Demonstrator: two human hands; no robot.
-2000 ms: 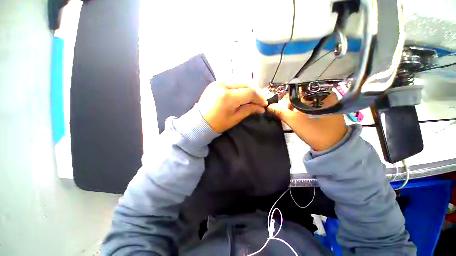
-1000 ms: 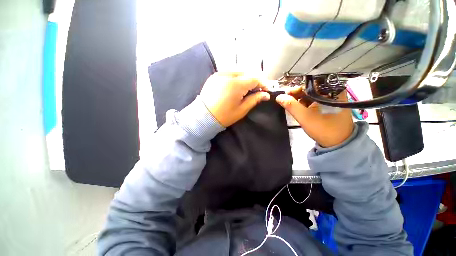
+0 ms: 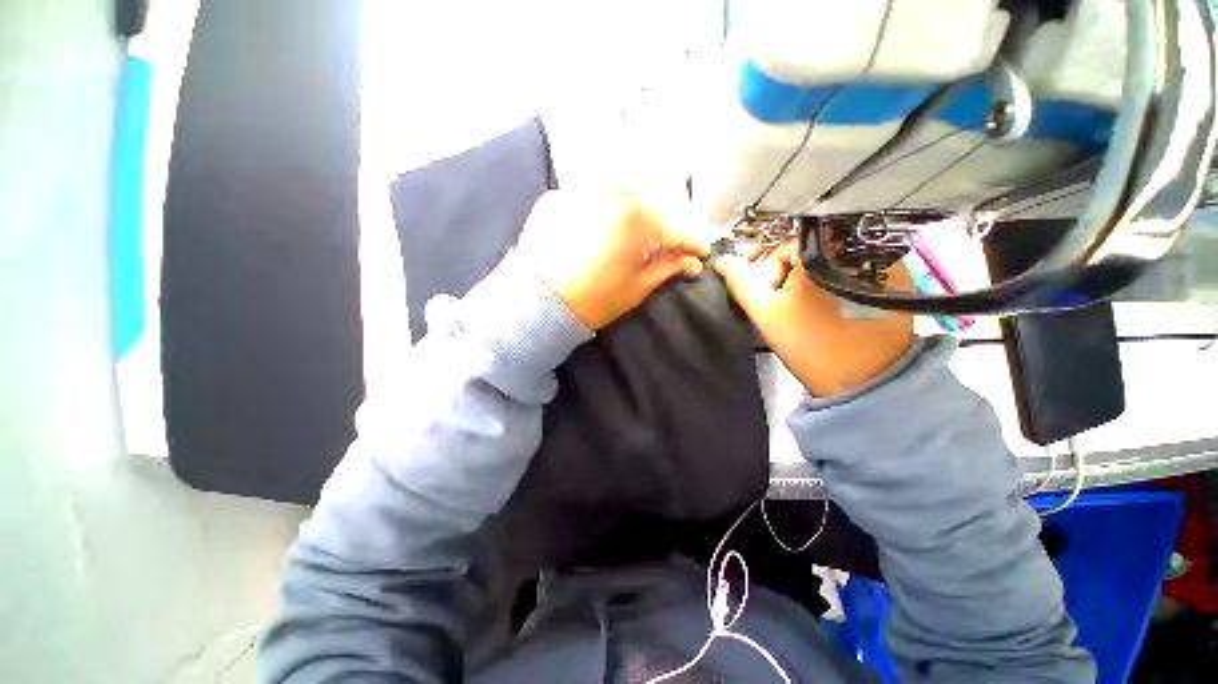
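Observation:
A black cut panel (image 3: 668, 401) lies on the machine table and hangs over its front edge onto my lap. My left hand (image 3: 608, 261) pinches the panel's top end from the left, beside the presser foot area. My right hand (image 3: 822, 321) pinches the same end from the right, close to the left fingertips. The sewing machine (image 3: 922, 100), white with a blue stripe, stands over the right hand; its needle cannot be made out. The panel's far part (image 3: 468, 207) shows as a flat dark piece beyond my left wrist.
A wide dark strip of stacked panels (image 3: 261, 267) lies at the left. Thread snips (image 3: 940, 274) with pink and blue handles lie right of my right hand. A black smartphone (image 3: 1066, 374) with a white cable lies farther right. A blue crate (image 3: 1102, 575) is below the table.
The fingertips of both hands have shifted slightly at the panel's top end and still pinch it. The machine and table have shifted in view as the camera moved.

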